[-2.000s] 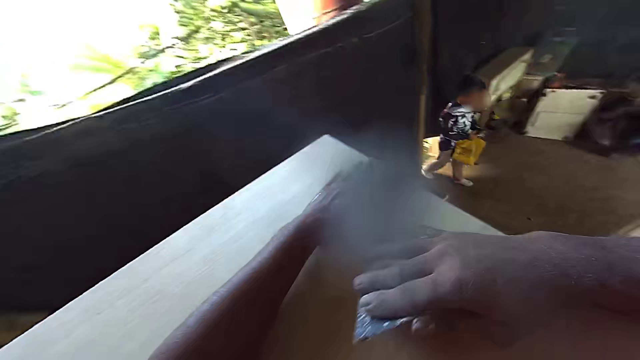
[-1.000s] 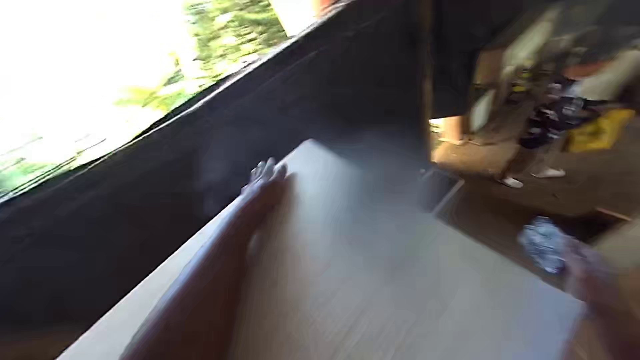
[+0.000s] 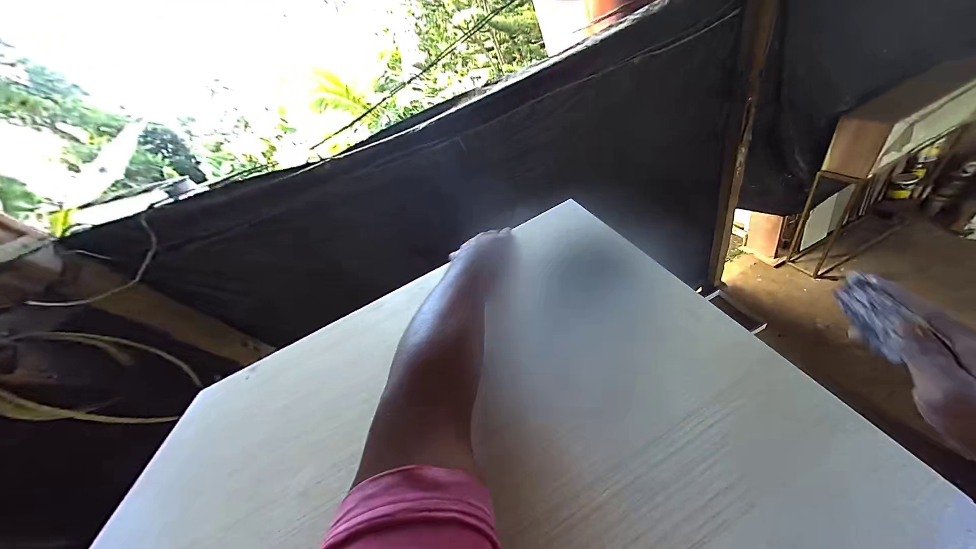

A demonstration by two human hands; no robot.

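Observation:
A large pale wooden board (image 3: 610,427) fills the lower middle, with faint grain streaks and its far corner pointing away. My left hand (image 3: 486,245) rests at the board's far left edge, its fingers partly over the edge; the forearm lies above the board and ends in a pink sleeve. Off the board's right side, my right hand (image 3: 926,351) grips a crumpled grey-blue cloth or sheet (image 3: 873,309), blurred by motion. A smudge in the middle of the view dims the board's far part.
Black sheeting (image 3: 595,145) hangs behind the board, beside a wooden post (image 3: 738,168). At the left are a beam (image 3: 175,316) and a looped cable (image 3: 145,259). A wooden cabinet (image 3: 858,145) and a thin frame (image 3: 820,229) stand on the dirt floor at the right.
My right hand was low over the board two seconds ago and is now off its right side, still holding the crumpled piece. A small person at the right has left the view, which has shifted.

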